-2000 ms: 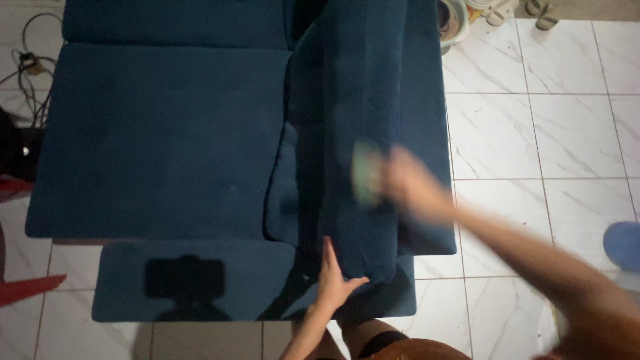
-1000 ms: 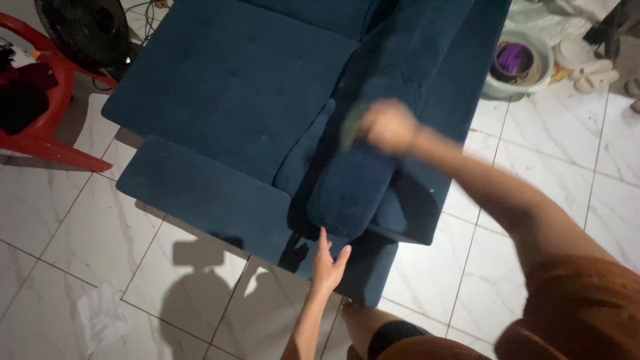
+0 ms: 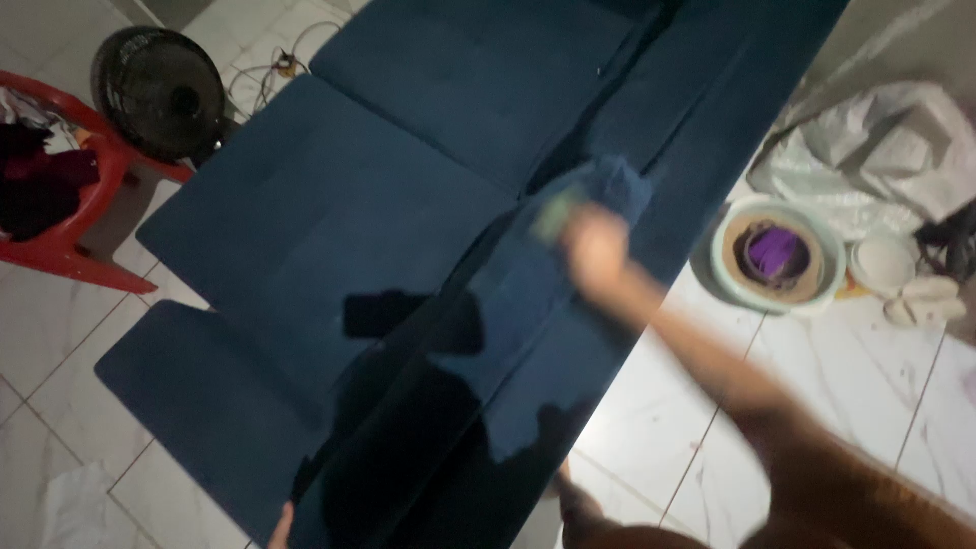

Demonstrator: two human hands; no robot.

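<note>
A dark blue fabric sofa (image 3: 320, 206) with seat sections and a long padded back cushion (image 3: 488, 328) fills the middle of the view. My right hand (image 3: 598, 248), blurred, is closed on a pale green object (image 3: 555, 217), perhaps a brush or sponge, against the upper end of the cushion. At the bottom edge only a finger or so of my left hand (image 3: 282, 528) shows, by the near end of the sofa; the rest is out of frame. My shadow falls across the cushion.
On the left stand a red plastic chair (image 3: 99, 221) with clothes and a black fan (image 3: 160, 91), cables (image 3: 278, 69) behind. At right, a pale basin (image 3: 720, 263) holding something purple sits near a plastic sack (image 3: 862, 164) and slippers (image 3: 923, 301) on white tile.
My right hand has moved farther up along the cushion with the green object. My left hand, in full view before, is now mostly out of frame. The view has turned and shifted.
</note>
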